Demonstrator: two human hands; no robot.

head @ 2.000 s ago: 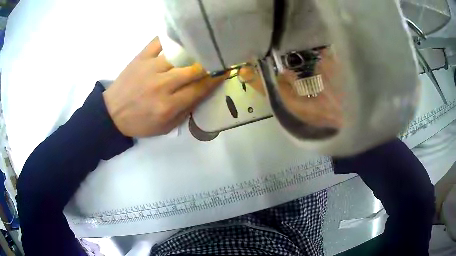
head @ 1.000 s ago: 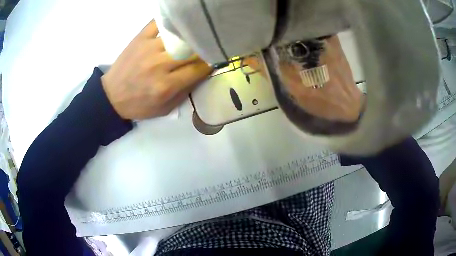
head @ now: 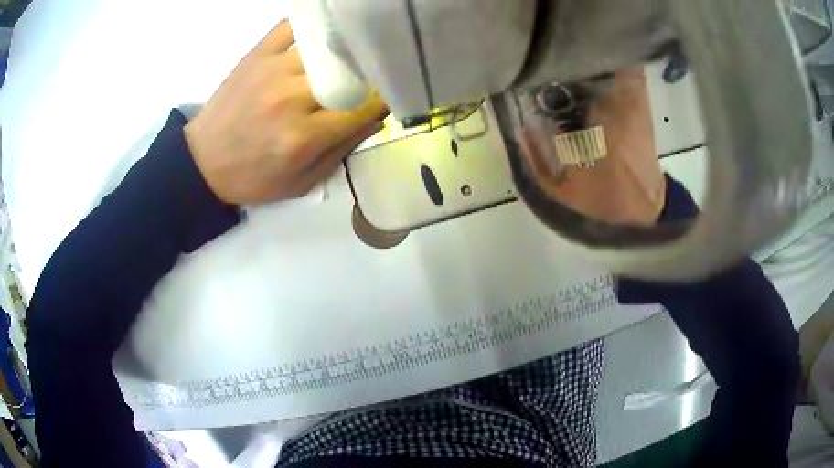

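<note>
The pale grey sewing machine head [head: 466,46] blocks much of the view. My left hand [head: 270,128] lies palm down left of the needle area, its fingertips beside the presser foot under the yellow light [head: 439,117]. White fabric under it is hard to tell from the white table; whether the fingers grip it cannot be told. My right hand [head: 608,155] is partly seen through the machine's opening, behind the ribbed tension knob [head: 582,145]; its fingers are hidden. The needle plate [head: 402,187] shows between the hands.
A printed ruler scale [head: 402,352] runs along the front edge of the white table [head: 274,302]. The checked garment [head: 439,425] is below the edge. A white strip [head: 663,395] lies at lower right. Part of another person's arm [head: 818,352] shows at the right edge.
My left hand has shifted slightly up. More of my right wrist and sleeve shows through the machine's opening, and its fingers near the needle are no longer visible. The view has shifted a little.
</note>
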